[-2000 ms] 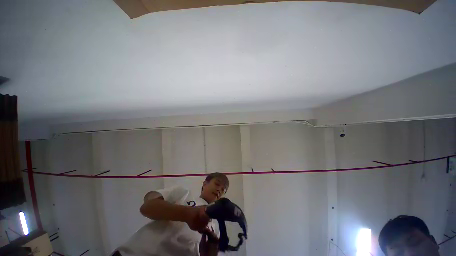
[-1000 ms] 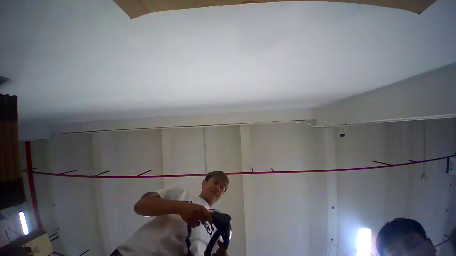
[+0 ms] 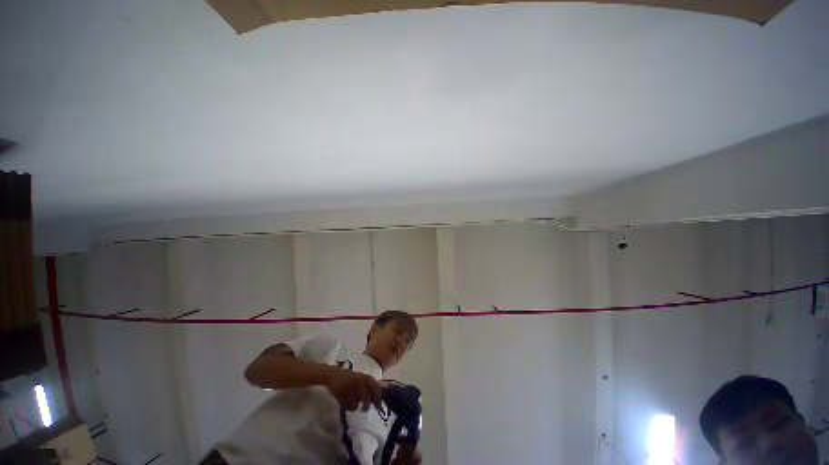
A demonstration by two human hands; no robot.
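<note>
Neither of my hands is in view. The camera looks up at a pale ceiling and wall. A person in a white shirt (image 3: 286,425) leans in at the lower middle, holding a black strap-like thing (image 3: 403,406) with bendy loops. One of that person's hands is at its upper left side, the other low near the bottom edge. A tan cardboard edge (image 3: 491,11) runs along the top of the picture.
A second person's head (image 3: 754,422) shows at the lower right, beside a glaring light (image 3: 662,440). Stacked brown cardboard (image 3: 18,272) stands at the far left above a carton (image 3: 74,443). A red pipe (image 3: 545,311) crosses overhead.
The first person's hands and the black strap-like thing have moved slightly left and lower since the earliest frame. The head at the lower right has shifted a little right and up.
</note>
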